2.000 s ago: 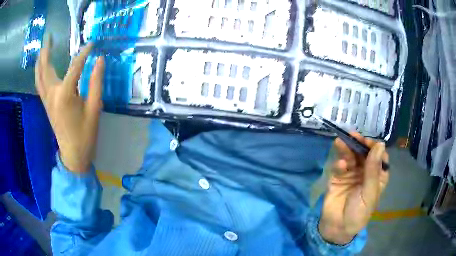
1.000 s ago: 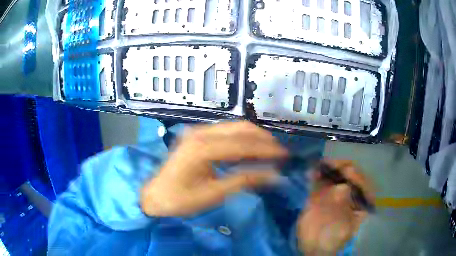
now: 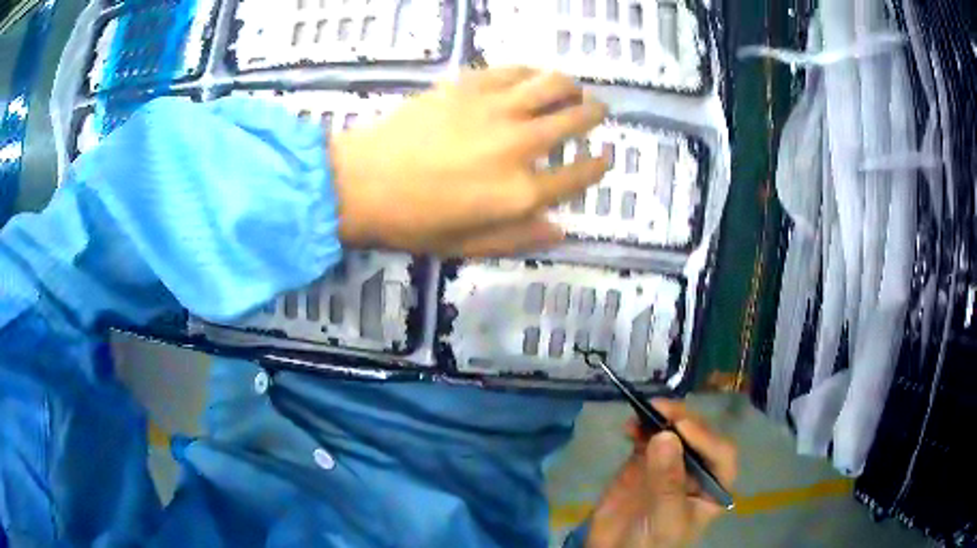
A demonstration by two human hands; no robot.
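Note:
A wide blister tray (image 3: 425, 310) holds silver-grey phone middle frames in its pockets. My right hand (image 3: 675, 471) holds dark tweezers (image 3: 654, 420) at the tray's front right. A tiny dark ring-like piece shows at their tip, over the front right phone middle frame (image 3: 487, 310); whether it touches the frame I cannot tell. My left hand (image 3: 461, 166) lies palm down over the frames in the row behind, fingers apart and pointing right, with nothing seen in it. What is under the palm is hidden. Blue film (image 3: 145, 43) covers part of the tray's far left frames.
A tall stack with black layered edges (image 3: 932, 407) stands at the right, with white soft sheets (image 3: 846, 236) hanging from its side. A dark green surface (image 3: 750, 161) runs between tray and stack. A blue strip lies on the green bench at the left edge.
My left hand has moved from in front of my smock to above the tray. My right hand has brought the tweezers back over the front right frame. The tray sits lower in view.

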